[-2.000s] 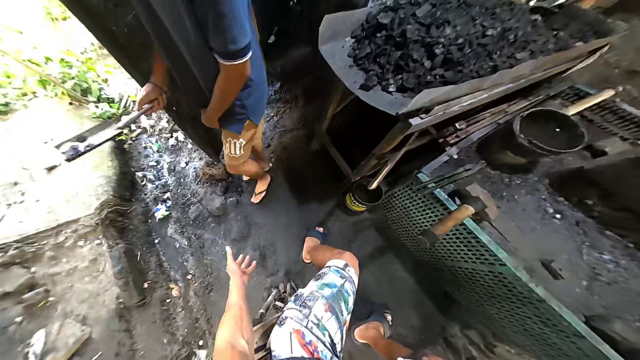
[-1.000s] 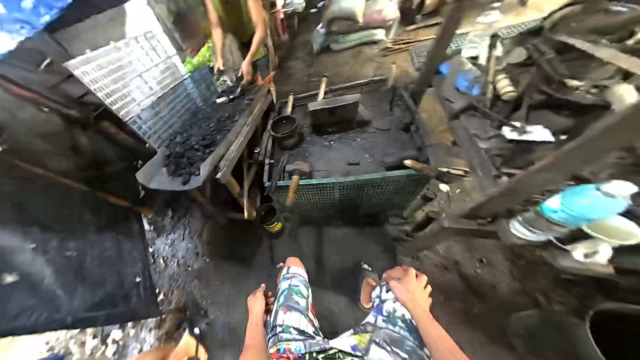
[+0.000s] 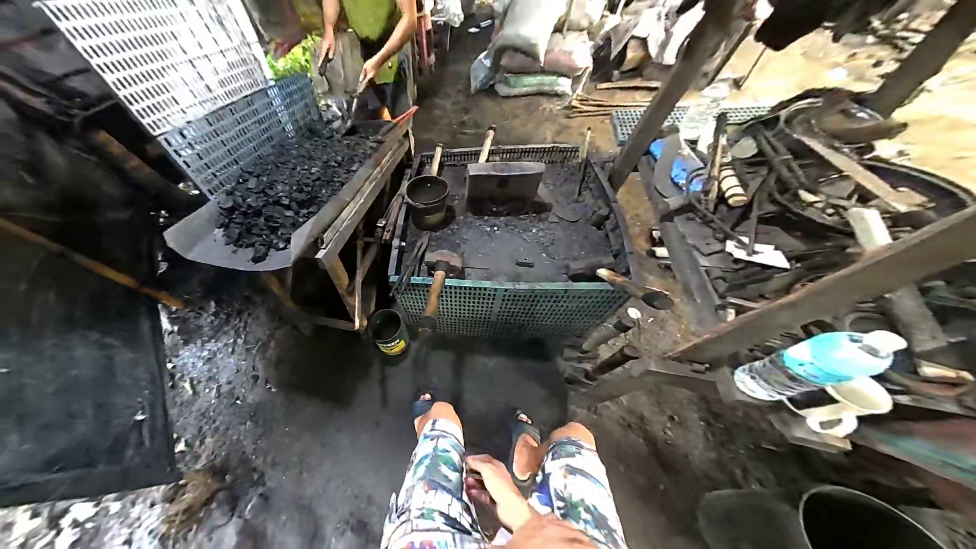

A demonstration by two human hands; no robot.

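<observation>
Between my knees, over the patterned shorts (image 3: 431, 488), my right hand (image 3: 499, 488) lies low with its fingers bent. My left hand (image 3: 480, 505) seems to be beneath it, mostly hidden, so whether either holds something cannot be made out. Beyond my feet stands a forge bed (image 3: 526, 248) walled with green plastic lattice. A wooden-handled hammer (image 3: 442, 274) rests on its near left edge, beside tongs (image 3: 412, 263). Farther back in the bed are a black pot (image 3: 427, 200) and an upright metal plate (image 3: 505, 183).
A charcoal-filled metal trough (image 3: 290, 191) stands left; a person in a green top (image 3: 374, 30) works behind it with a tool. A can (image 3: 389, 332) sits on the floor. At right are a wooden beam (image 3: 831, 282), a water bottle (image 3: 820, 362), a cup (image 3: 850, 404) and piled scrap (image 3: 762, 198).
The view has swung right from the trough and the person in dark blue. My right hand has left my right knee, and my hands are now together between my thighs.
</observation>
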